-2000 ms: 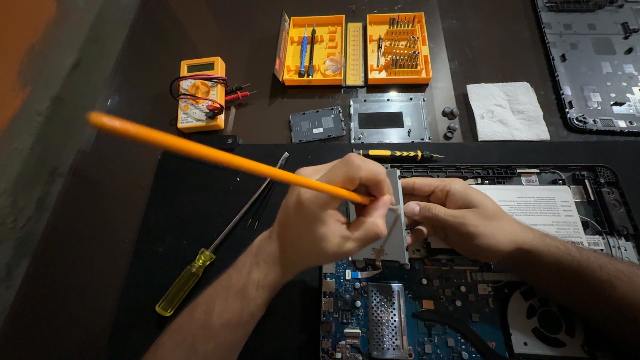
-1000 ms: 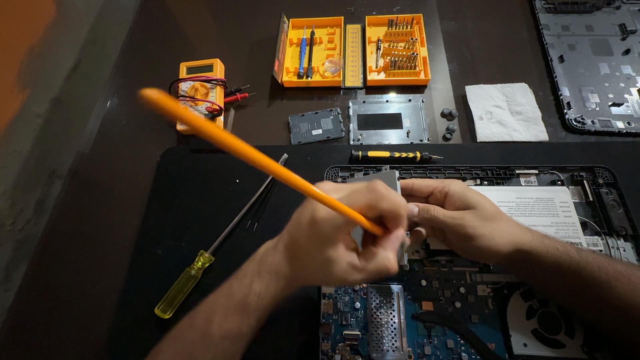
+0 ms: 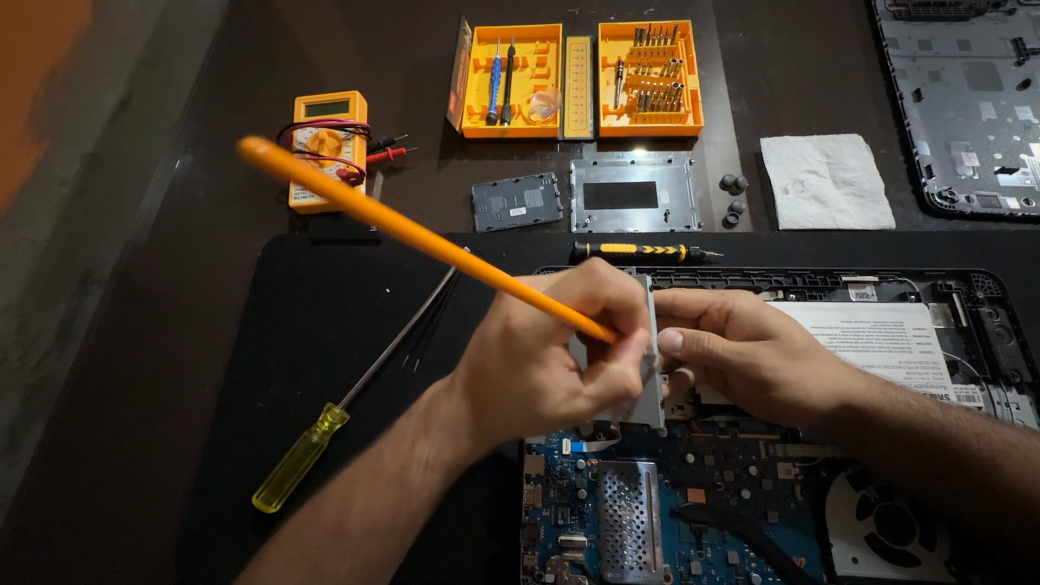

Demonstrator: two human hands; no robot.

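My left hand [image 3: 561, 357] grips a long orange stick-handled brush or similar tool [image 3: 422, 244] near its lower end. That working end is hidden by my fingers, close to a silver metal bracket or drive caddy [image 3: 652, 406]. My right hand [image 3: 747, 349] holds the bracket's right edge between thumb and fingers, tilted up over the opened laptop. Beneath my hands lie the laptop's blue circuit board [image 3: 674, 487], a perforated metal shield [image 3: 630, 520] and a flat ribbon cable [image 3: 597, 445]. The white-labelled battery [image 3: 869, 341] is partly behind my right hand.
A yellow-handled screwdriver [image 3: 301, 459] lies on the black mat [image 3: 219, 406]. Behind the laptop are a black-and-yellow screwdriver [image 3: 638, 252], two cover plates [image 3: 517, 201], a folded white paper towel [image 3: 825, 183], an orange multimeter [image 3: 329, 146], an orange bit case [image 3: 650, 130] and a laptop cover [image 3: 967, 106].
My left hand has shifted along the bracket, and the orange tool's upper end has swung right and down from where it was two seconds ago. My right hand keeps its hold on the bracket.
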